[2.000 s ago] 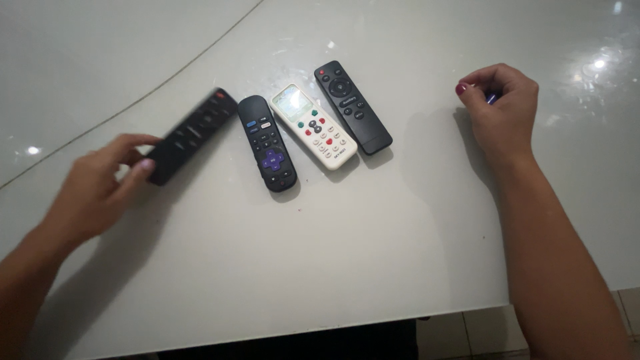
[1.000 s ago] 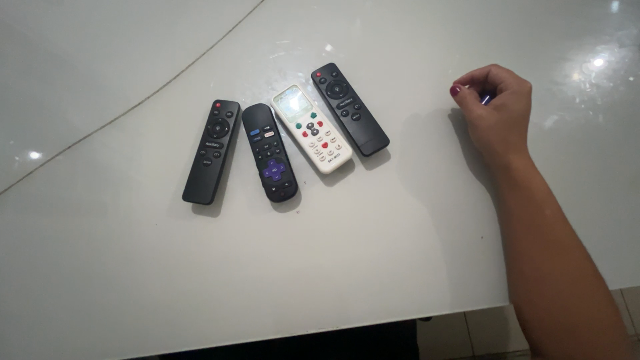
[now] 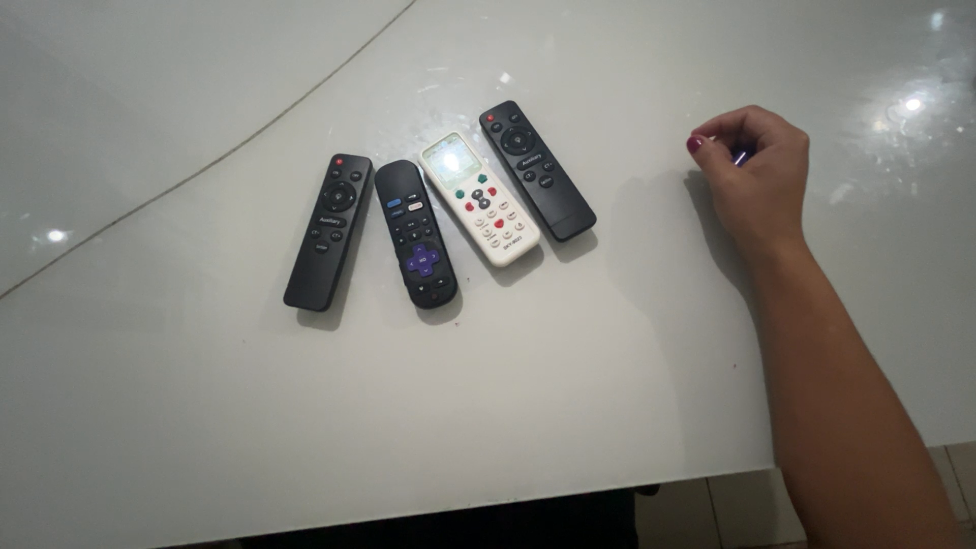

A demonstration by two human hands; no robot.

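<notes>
Several remote controls lie side by side on a glossy white table. Leftmost is a slim black remote control (image 3: 328, 232), its lower end tilted left. Beside it lies a rounded black remote control with a purple cross pad (image 3: 417, 235). A white remote control with a small screen (image 3: 480, 200) comes after it, and a second slim black remote control (image 3: 537, 171) is at the right end. My right hand (image 3: 759, 171) rests on the table farther right, fingers curled around a small shiny purple-blue object (image 3: 741, 156), mostly hidden. My left hand is out of view.
The white table (image 3: 488, 404) has its front edge along the bottom of the view, and a thin dark curved line (image 3: 252, 139) crosses its upper left. Floor tiles (image 3: 751, 507) show below the edge. Bright reflections lie on the surface.
My left hand held the leftmost black remote control two seconds ago; it let go and left the view. That remote control now lies more upright in the picture. My right hand has stayed in place.
</notes>
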